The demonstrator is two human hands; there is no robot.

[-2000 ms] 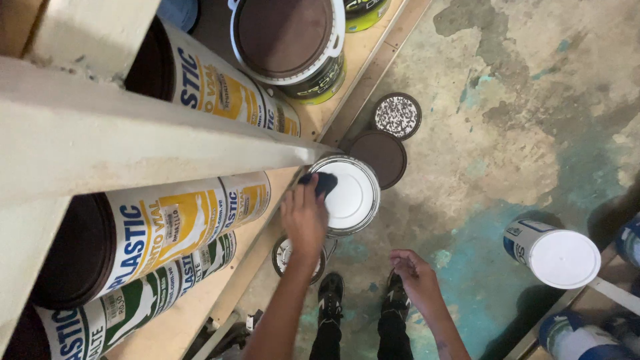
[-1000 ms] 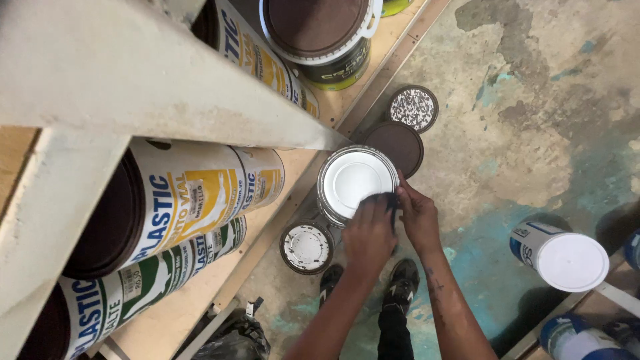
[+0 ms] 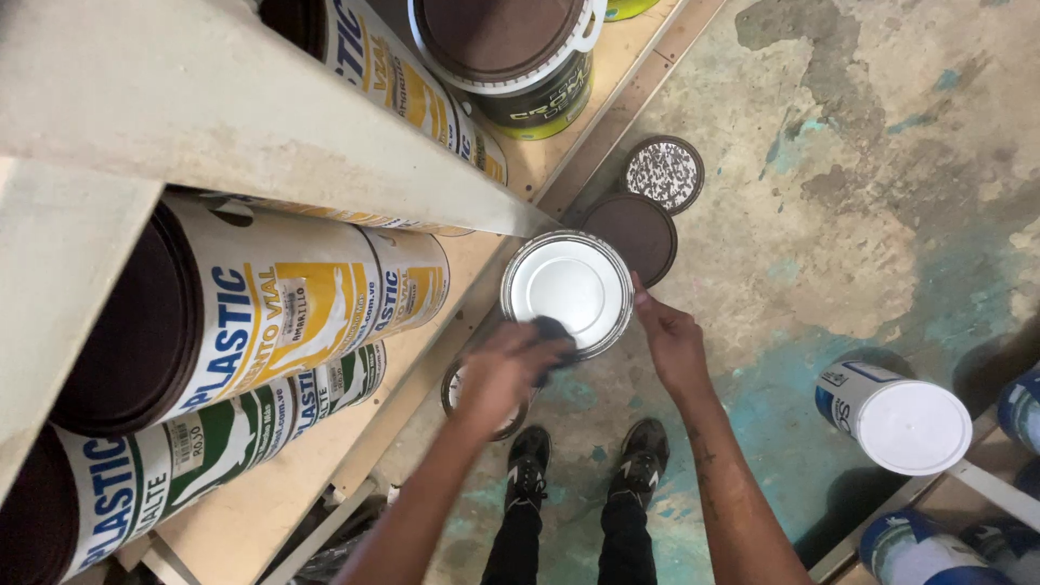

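A round paint can with a white metal lid [image 3: 566, 286] stands upright in front of me, below the point of the pale beam. My left hand [image 3: 508, 366], blurred, grips a black cloth [image 3: 555, 341] against the lower left part of the lid. At the can's right rim is my right hand [image 3: 668, 329], fingers curled and a fingertip touching the rim; nothing shows in it. Behind the can a dark brown lid [image 3: 632, 237] lies on the floor, beside a lid with white speckles [image 3: 663, 175]. Another white-marked round lid [image 3: 459, 386] is partly hidden behind my left hand.
Paint cans [image 3: 317, 301] lie on their sides on the wooden shelf [image 3: 244, 520] at left, under a pale beam [image 3: 325, 130]. A lidded bucket [image 3: 536, 89] stands at the top. To the right are a white-lidded can [image 3: 914, 426] and more cans [image 3: 926, 552]. My shoes are below.
Two seconds ago my right hand was away from the can; now it touches the rim. A second ago both hands were together at the lower right rim; my left hand has moved left with the cloth.
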